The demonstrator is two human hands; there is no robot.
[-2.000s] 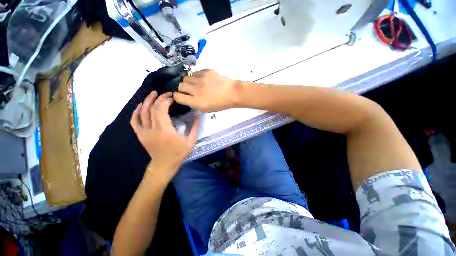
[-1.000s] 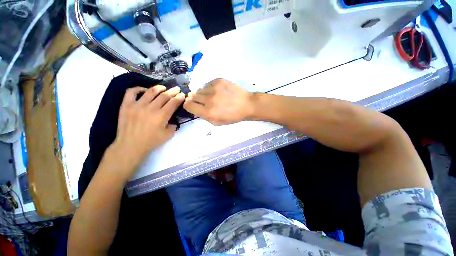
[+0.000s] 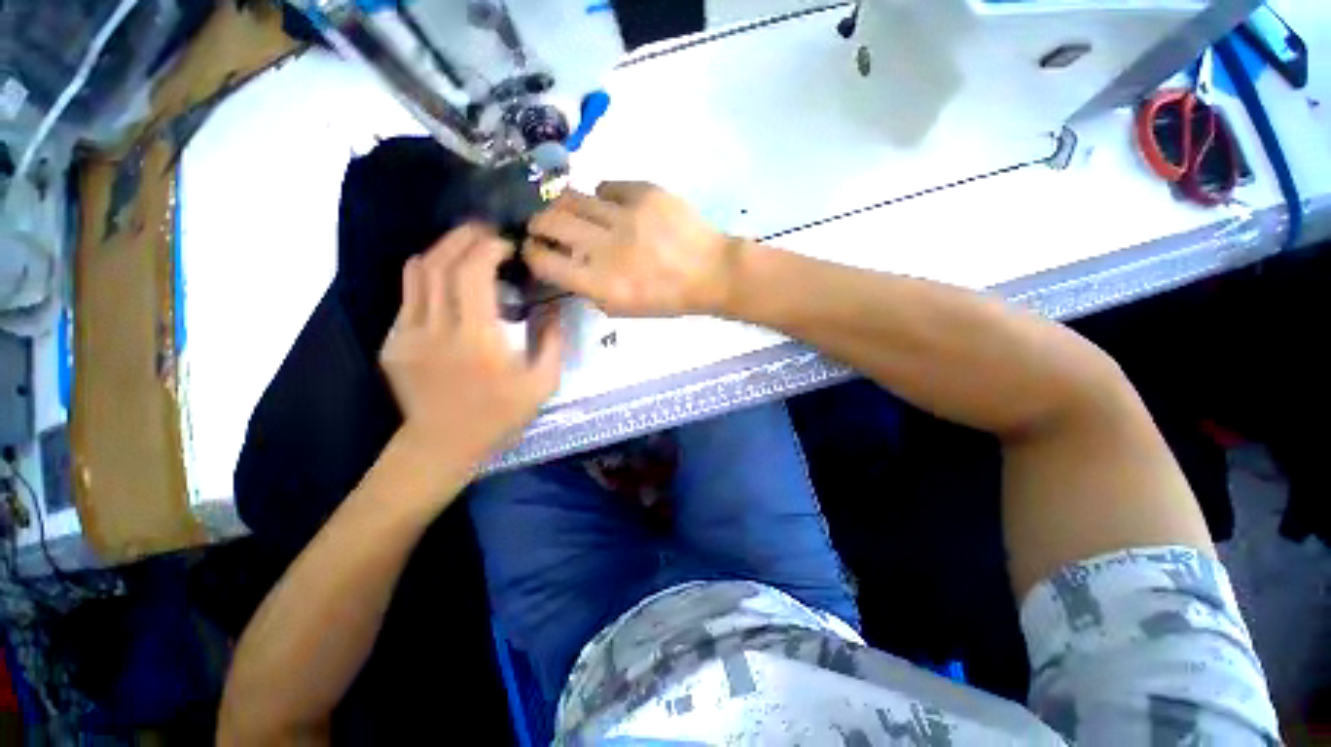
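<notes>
A black fabric piece (image 3: 329, 343) lies on the white machine bed, from the needle area down to the left over the table edge. The presser foot and needle area (image 3: 549, 178) is just above my fingers, with a blue lever (image 3: 588, 117) to its right. My left hand (image 3: 464, 339) is on the fabric, slightly blurred, fingers bent over it and thumb apart. My right hand (image 3: 625, 251) pinches the fabric edge beside the needle. The fabric between the hands is dark and blurred, so its edge is partly hidden.
Red-handled scissors (image 3: 1190, 142) lie at the table's right end beside a blue cord (image 3: 1267, 124). A brown cardboard strip (image 3: 132, 365) runs along the left side. A ruler-marked table edge (image 3: 686, 397) crosses above my legs. A clear plastic bag (image 3: 73, 66) is at the upper left.
Since a second ago my left hand has moved from lying flat to a more upright pose with its thumb apart. The fabric has shifted and bunches near the needle. The camera view has tilted.
</notes>
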